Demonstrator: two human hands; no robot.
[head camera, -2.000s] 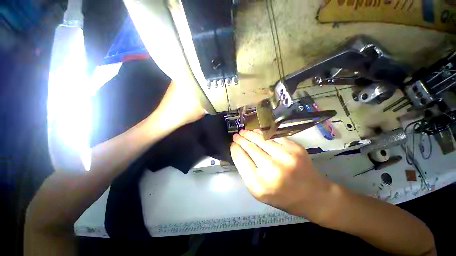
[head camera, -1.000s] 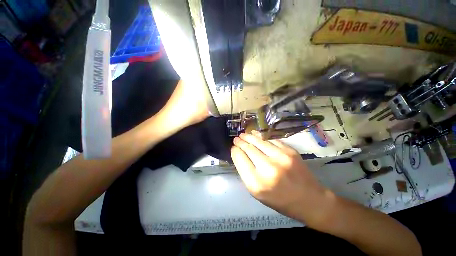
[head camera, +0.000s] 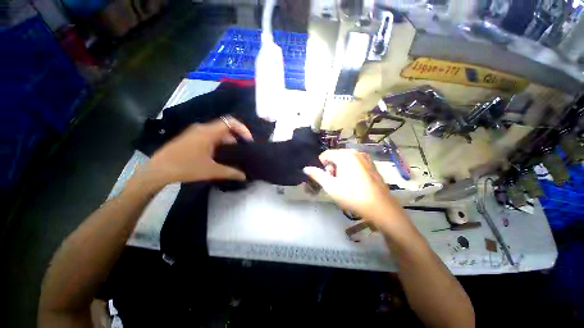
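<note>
A black garment (head camera: 275, 160) lies across the left end of the machine bed, with one part hanging over the table's front edge and more cloth at the back left. My left hand (head camera: 198, 150) grips the cloth tube between thumb and fingers, left of the needles. My right hand (head camera: 352, 182) pinches the cloth's right end with thumb and forefinger, just in front of the needle area (head camera: 330, 138). Snips with a blue and red handle (head camera: 401, 161) lie on the bed right of the needles.
The cream machine (head camera: 384, 73) fills the back right. A glaring white lamp (head camera: 270, 80) hangs left of its head. A blue crate (head camera: 246, 54) stands behind. Tweezers (head camera: 496, 227) and a brown scrap (head camera: 490, 245) lie on the white table (head camera: 288, 246) at right.
The view has pulled back and shifted. My left hand has come forward from behind the cloth and now grips its left part. The dark frame beside the needles stands more raised.
</note>
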